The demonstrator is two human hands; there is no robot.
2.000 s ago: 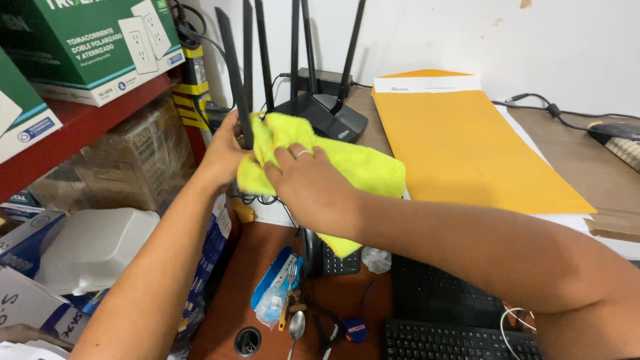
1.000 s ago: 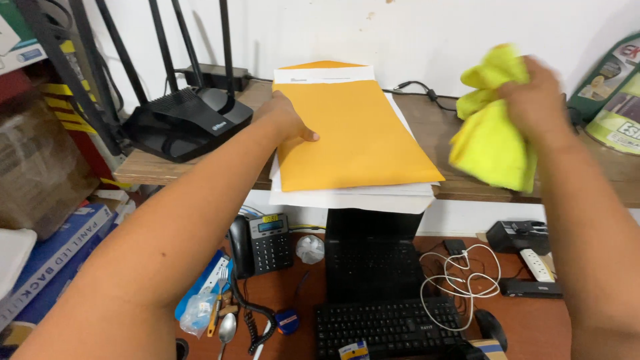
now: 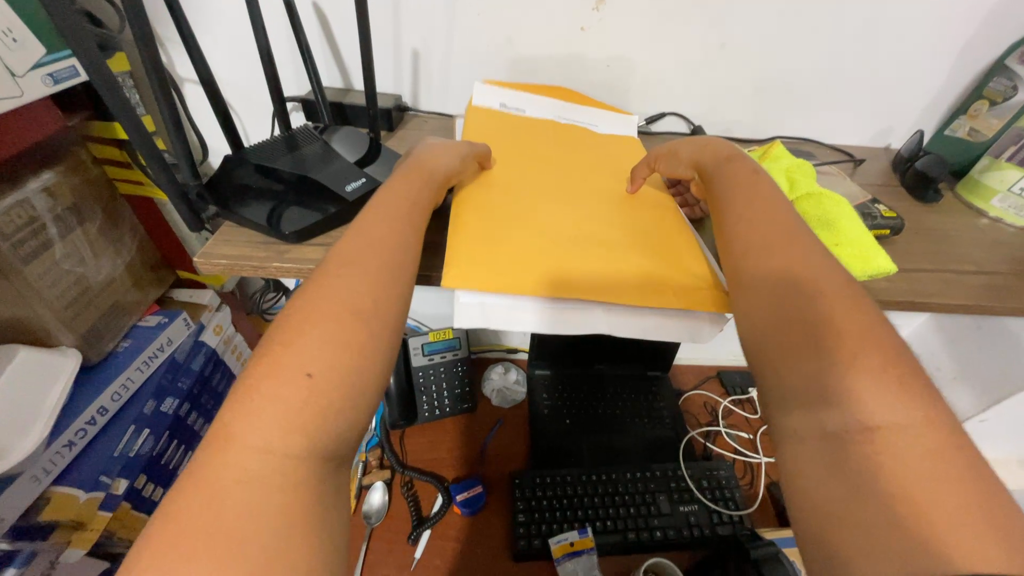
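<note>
My left hand (image 3: pixel 450 166) grips the left edge of a yellow manila envelope (image 3: pixel 560 216), its thumb on top. My right hand (image 3: pixel 680 172) holds the opposite edge, thumb above and fingers beneath. White papers (image 3: pixel 588 314) stick out under the envelope's front edge, past the edge of the wooden shelf (image 3: pixel 944 280); another white sheet (image 3: pixel 552 110) shows at its back. A bright yellow cloth (image 3: pixel 828 212) lies on the shelf to the right of my right hand, partly over a dark object. Left of my left hand stands a black router (image 3: pixel 296 188) with several antennas.
Below the shelf are a desk phone (image 3: pixel 440 376), a black laptop (image 3: pixel 604 400), a keyboard (image 3: pixel 628 504), white cables (image 3: pixel 724 448) and a spoon (image 3: pixel 374 504). Boxes (image 3: pixel 88 456) stand at left. Sunglasses (image 3: pixel 920 168) and green bottles (image 3: pixel 992 136) are at the shelf's right.
My right hand has let go of the yellow cloth, which now lies on the shelf, and has moved left to the envelope. Two seconds ago both hands were at the router with the cloth.
</note>
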